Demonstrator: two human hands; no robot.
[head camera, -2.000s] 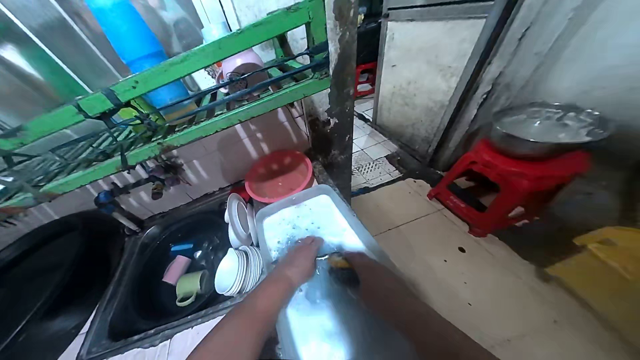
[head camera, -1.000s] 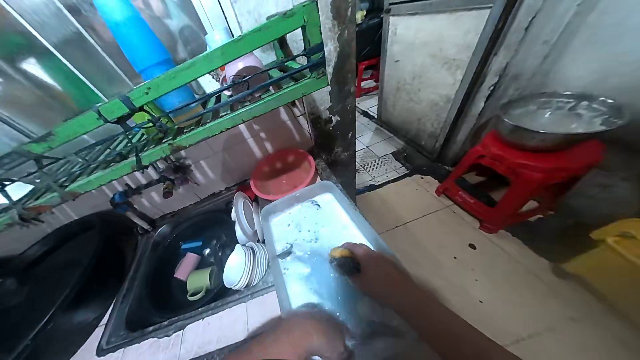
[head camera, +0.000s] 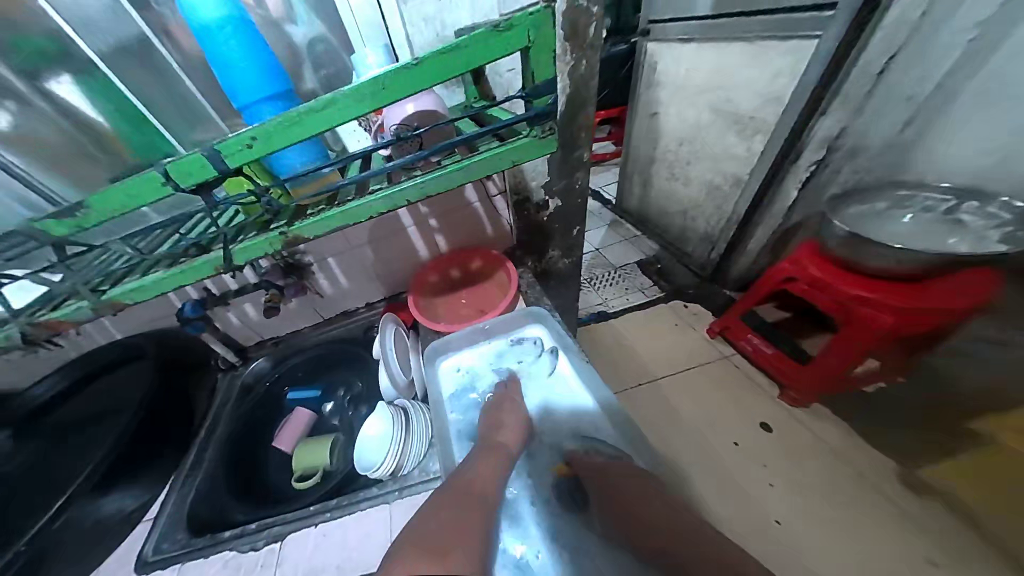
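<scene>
A pale plastic basin (head camera: 544, 330) holds water with small items in it near its far end. My left hand (head camera: 506, 416) reaches into the water, fingertips beside those items; whether it grips anything is hidden. Lower right over the basin, my right hand (head camera: 600, 480) is blurred, its fingers around a dark and yellow scrubbing sponge (head camera: 570, 486). To the left, white bowls (head camera: 394, 440) stand stacked on their sides, with white plates (head camera: 395, 356) behind them. In the black sink (head camera: 240, 480) lie a green mug (head camera: 314, 458), a pink cup (head camera: 294, 428) and a blue object (head camera: 304, 394).
A red plastic basin (head camera: 464, 290) stands behind the pale one. Above the sink are a tap (head camera: 272, 300) and a green rack (head camera: 384, 80). A large black tub (head camera: 88, 440) is at left. At right, a metal bowl (head camera: 920, 228) sits on a red stool (head camera: 840, 312).
My left hand has moved from the basin's near end toward the small items at its far end. My right hand, with the sponge, has moved nearer to me.
</scene>
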